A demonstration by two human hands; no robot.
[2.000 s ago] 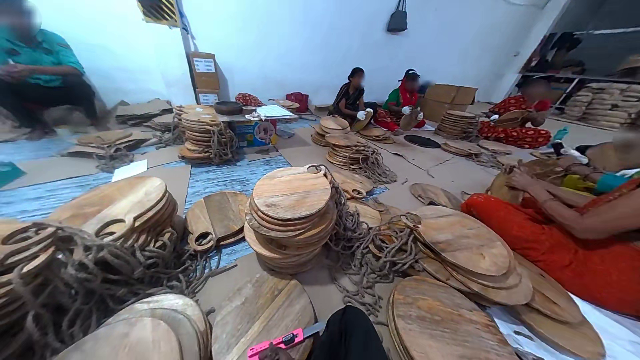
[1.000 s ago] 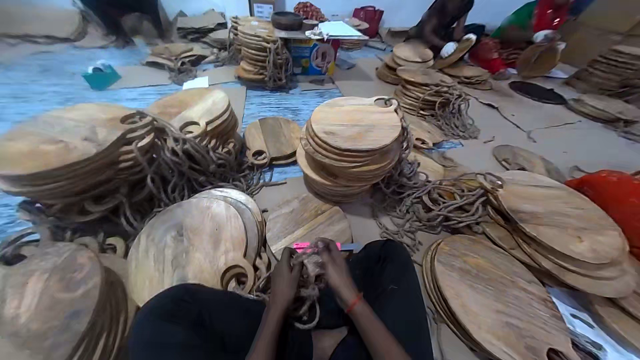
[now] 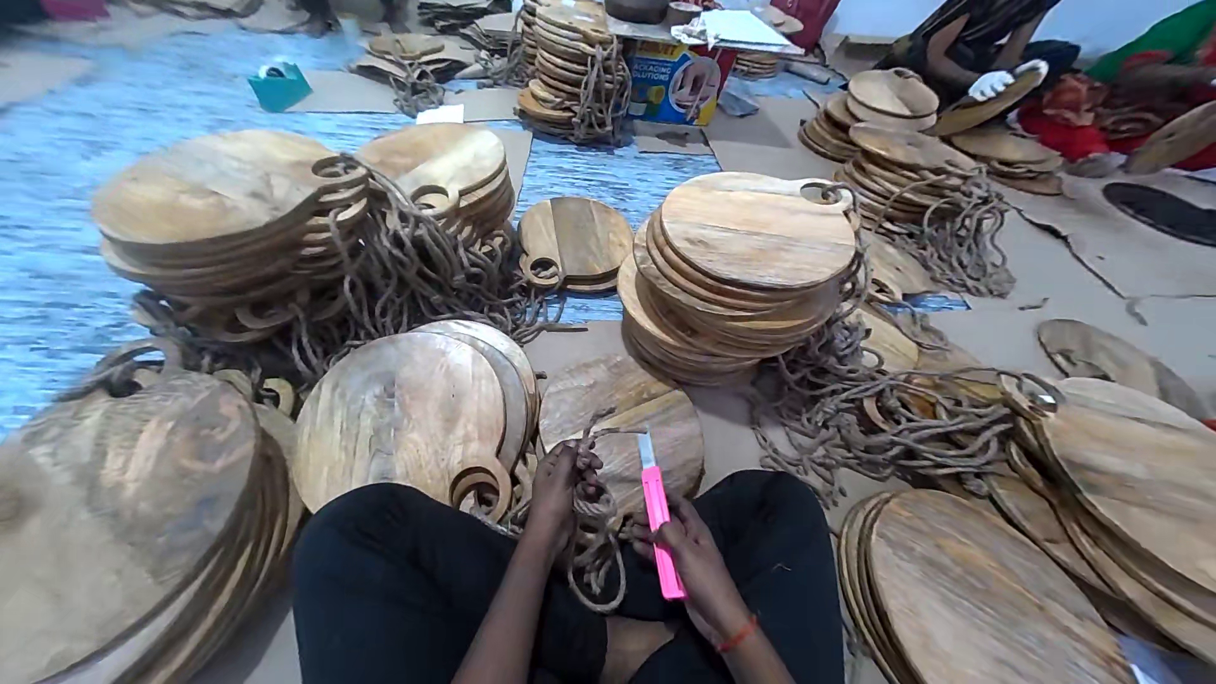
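Over my lap, my left hand (image 3: 562,484) grips a grey-brown rope (image 3: 597,527), whose loops hang below the fingers. My right hand (image 3: 686,546) is closed around a pink utility knife (image 3: 660,532); its blade is out, points away from me and touches or nearly touches a strand from the left hand. Just beyond both hands lies a round wooden board (image 3: 617,404). To its left, boards with a ring-shaped handle (image 3: 408,408) overlap. A tall stack of round boards (image 3: 760,237) with rope stands beyond, slightly right.
More board stacks stand close at left (image 3: 133,503) and right (image 3: 978,589). Tangled rope (image 3: 883,408) spreads on the right. Farther off are a teal tape dispenser (image 3: 280,87), a printed box (image 3: 676,84) and a person with a white-gloved hand (image 3: 991,85) holding a board.
The hands, together at the rope one second ago, are now apart. The pink knife, lying beyond them then, is now in my right hand. The view has tilted down since two seconds ago.
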